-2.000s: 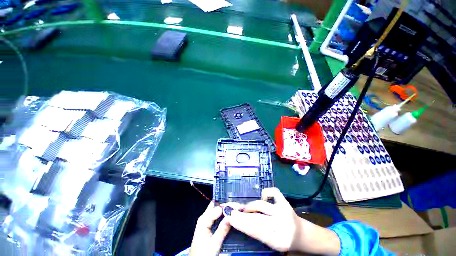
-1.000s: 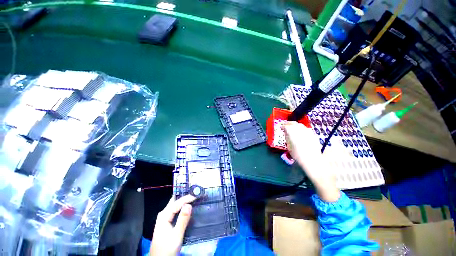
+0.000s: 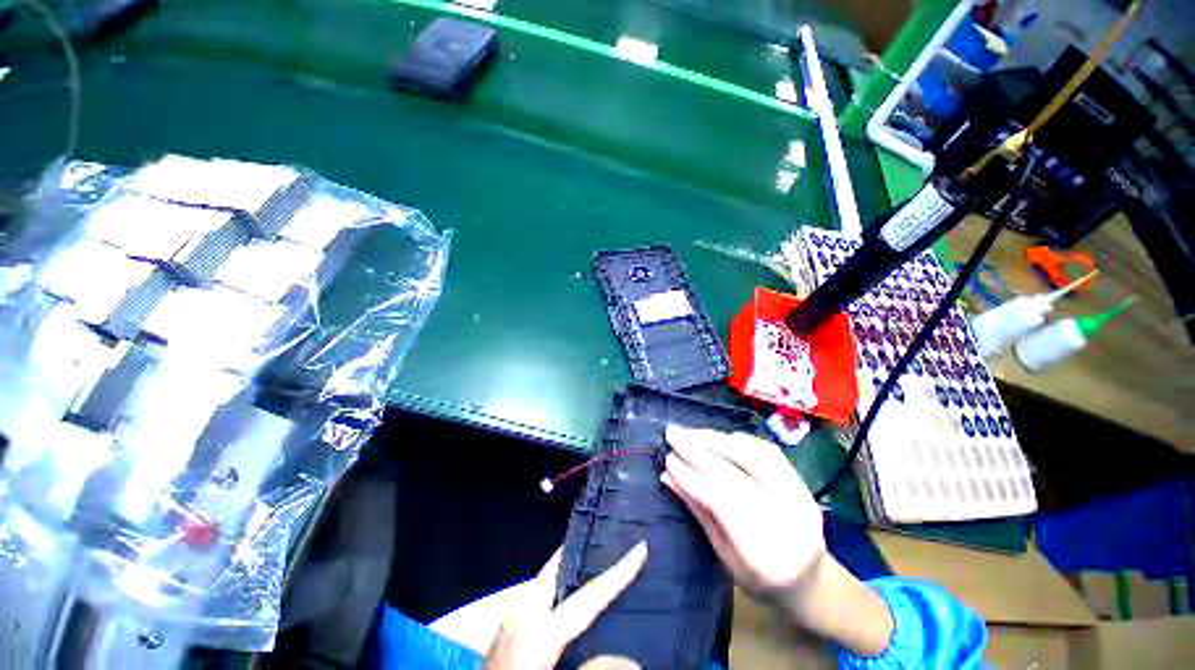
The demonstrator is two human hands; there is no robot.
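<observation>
A black housing shell (image 3: 655, 576) is held at the bench's front edge, tilted, its ribbed inside facing me. My left hand (image 3: 557, 615) grips its lower left part, thumb over the inside. My right hand (image 3: 747, 504) lies over the upper right part, fingertips pressed near the upper middle; what is under them is hidden. A thin red wire with a white connector (image 3: 548, 484) sticks out past the shell's left side. A second shell (image 3: 662, 321) with a bright plate lies on the bench behind. The red parts tray (image 3: 839, 380) holds small white-pink pieces.
Bagged plate stacks (image 3: 197, 282) lie at left. The black screwdriver (image 3: 872, 255) hangs over the tray, its cable crossing the adhesive pad sheets (image 3: 937, 465). Two white bottles (image 3: 1048, 346) stand or lie at right. A dark block (image 3: 447, 58) is at the back. Cardboard (image 3: 983, 576) is at lower right.
My right hand has come back from the red tray onto the held shell. The shell has shifted right and tilted, and its bright plate no longer shows. My left hand has moved right with it.
</observation>
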